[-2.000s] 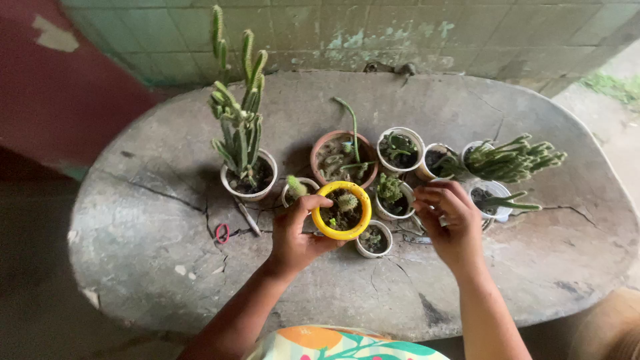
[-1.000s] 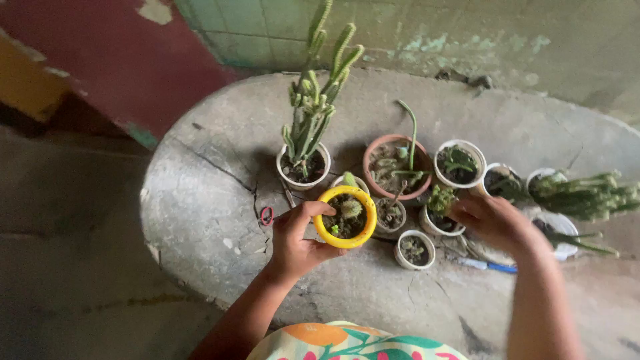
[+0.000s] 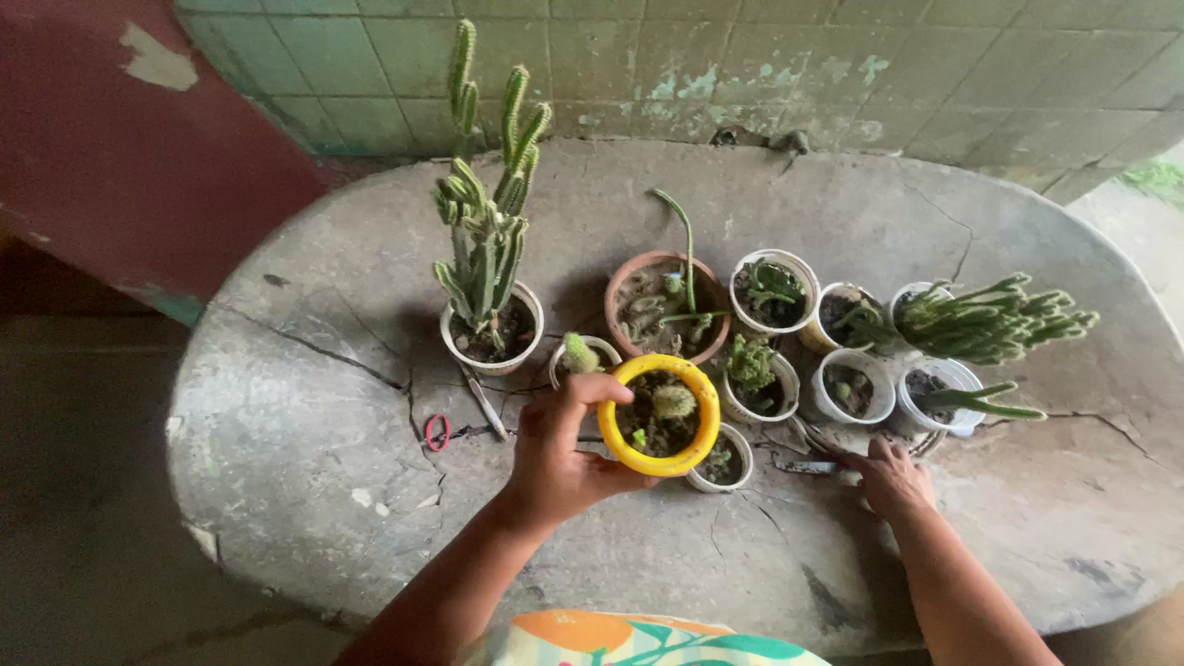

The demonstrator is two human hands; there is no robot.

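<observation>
My left hand (image 3: 564,444) grips the rim of a yellow plastic pot (image 3: 705,416) and holds it up above the table; a small round cactus (image 3: 673,401) grows in its dark soil. My right hand (image 3: 893,481) is low at the table, its fingers at a thin tool with a metal blade (image 3: 807,467), whose other end is hidden under the hand. Whether the fingers are closed on it I cannot tell. Just behind that hand stand a white plastic cup with a small plant (image 3: 853,388) and another holding a long cactus stem (image 3: 994,400).
On the cracked oval concrete table (image 3: 277,444) stand a tall cactus (image 3: 490,250) in a white pot, a terracotta pot (image 3: 614,301) and several smaller potted cacti. A red ring-shaped thing (image 3: 437,432) and a thin stick-like tool (image 3: 483,403) lie left. A tiled wall (image 3: 629,55) rises behind.
My right hand has moved from beside the green plant's small pot down to the bladed tool at the table's surface. My left hand still holds the yellow pot.
</observation>
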